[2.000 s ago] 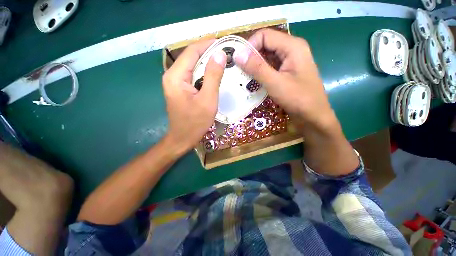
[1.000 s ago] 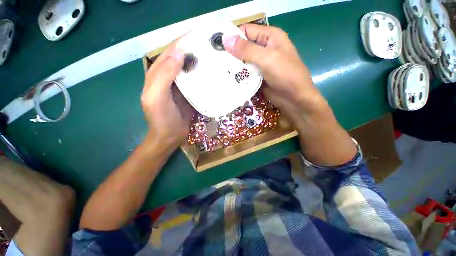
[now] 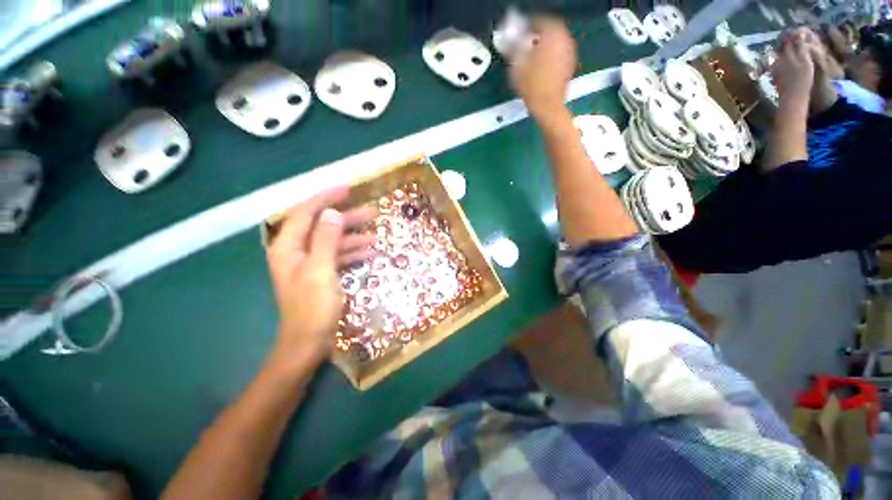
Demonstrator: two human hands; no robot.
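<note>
My left hand (image 3: pixel 311 269) is over the left side of the shallow cardboard box (image 3: pixel 430 354), fingers apart and blurred, with nothing seen in it. Loose shiny copper-coloured rings (image 3: pixel 401 278) lie heaped in the box. My right hand (image 3: pixel 548 63) is stretched to the far side of the bench, at the end of the row of plates. It holds a white cover plate (image 3: pixel 512 35), blurred and partly hidden by the fingers.
Single white cover plates (image 3: pixel 355 85) line the far side beyond the white strip (image 3: pixel 235 220). Stacked plates (image 3: pixel 660 198) stand at right. Two white discs (image 3: pixel 503 252) lie beside the box. A pale ring clamp (image 3: pixel 86 312) lies at left. Another person's hands (image 3: pixel 794 63) are at upper right.
My hands have parted. My right hand has moved from above the box to the far side with the plate. My left hand has let go of it. The view has shifted, showing more plates.
</note>
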